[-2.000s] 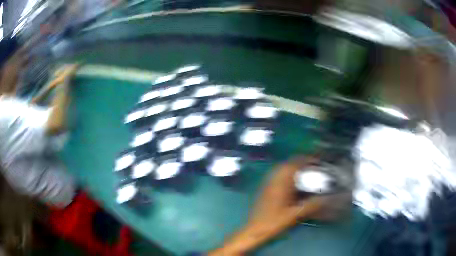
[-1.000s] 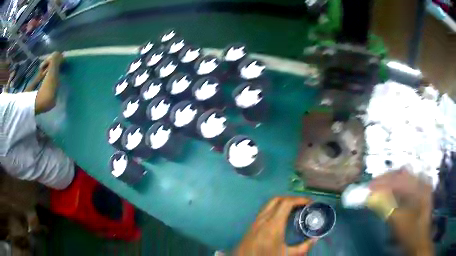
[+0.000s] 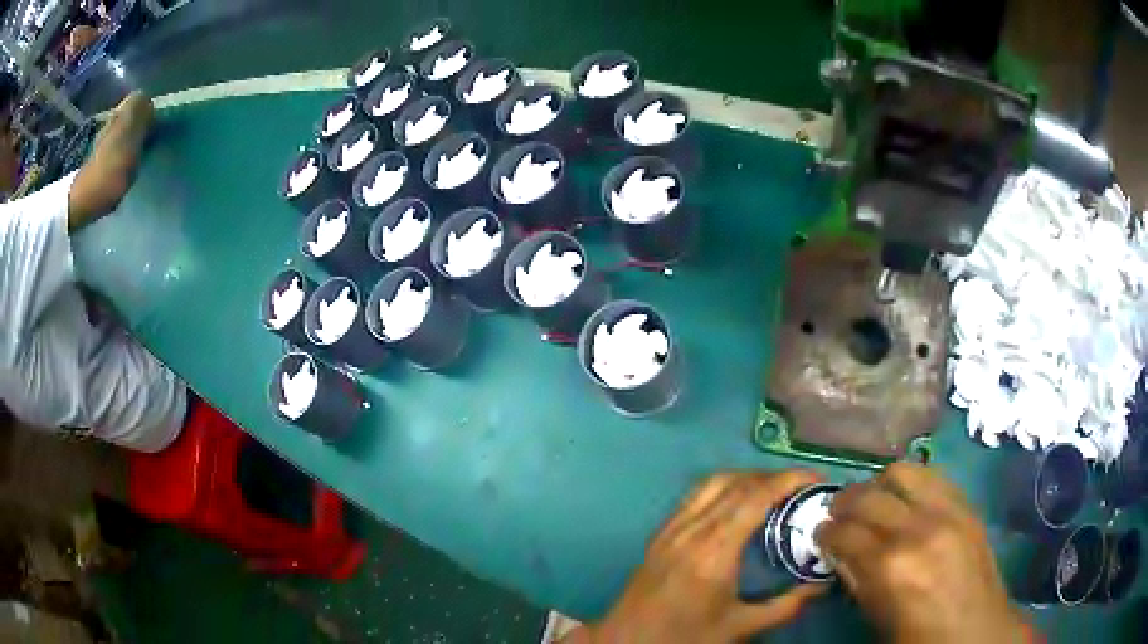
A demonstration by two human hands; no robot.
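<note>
A dark fan housing (image 3: 778, 538) stands at the bottom right of the view, its mouth facing up. My left hand (image 3: 705, 560) is wrapped around its left side. A white impeller (image 3: 807, 535) sits in the housing's mouth. My right hand (image 3: 909, 554) has its fingertips on the impeller's right side and covers part of it. Whether the impeller is fully seated cannot be told. Both hands are just in front of the press base plate (image 3: 837, 388).
Assembled cups with white blades (image 3: 472, 245) stand in rows at left and centre. The press head (image 3: 944, 138) is above its base. A white impeller pile (image 3: 1051, 315) lies at right, with empty housings (image 3: 1064, 484) below it. A coworker's sleeve (image 3: 38, 289) and a red stool (image 3: 214, 497) are at left.
My right hand has moved left from the pile's edge to the housing in my left hand, bringing the white impeller into its mouth. The view has shifted, showing empty housings at lower right.
</note>
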